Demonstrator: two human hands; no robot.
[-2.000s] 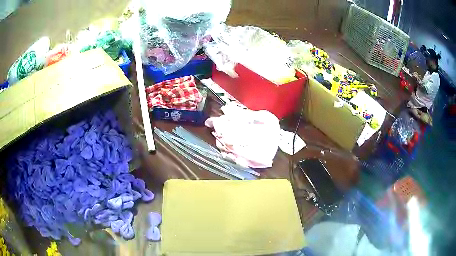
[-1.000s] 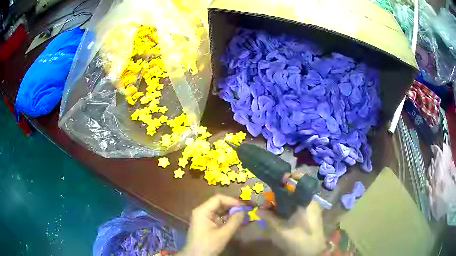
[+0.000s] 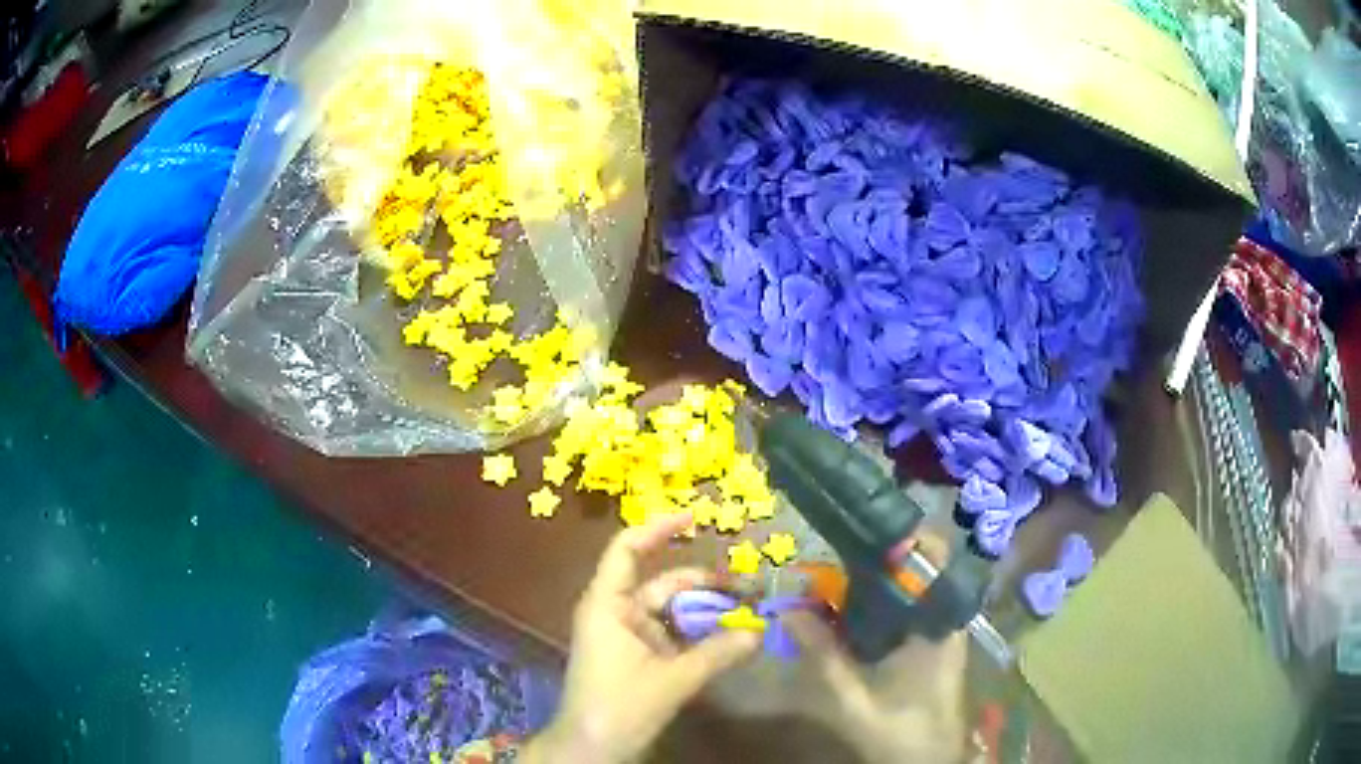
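Note:
A purple bow (image 3: 697,609) with a yellow star (image 3: 742,620) at its middle is pinched in my left hand (image 3: 634,657), near the table's front edge. My right hand (image 3: 903,694) is blurred and holds the dark green-black glue gun (image 3: 858,500) with an orange trigger; the gun's front end points up and left, towards the yellow stars. The fingers of my right hand are partly hidden by the gun. Loose yellow stars (image 3: 657,455) lie just beyond my hands, spilling from the clear star bag (image 3: 306,336).
A carton (image 3: 955,75) on its side spills plain purple bows (image 3: 911,284). One plain bow (image 3: 1057,576) lies beside a cardboard piece (image 3: 1157,657). A collecting bag (image 3: 321,694) with bows is below the edge. A blue plastic bag (image 3: 157,224) lies far left.
The view has swung from the table's right side to the stars and bows. Since one second ago, my left thumb has come onto the star, and the gun has shifted slightly right.

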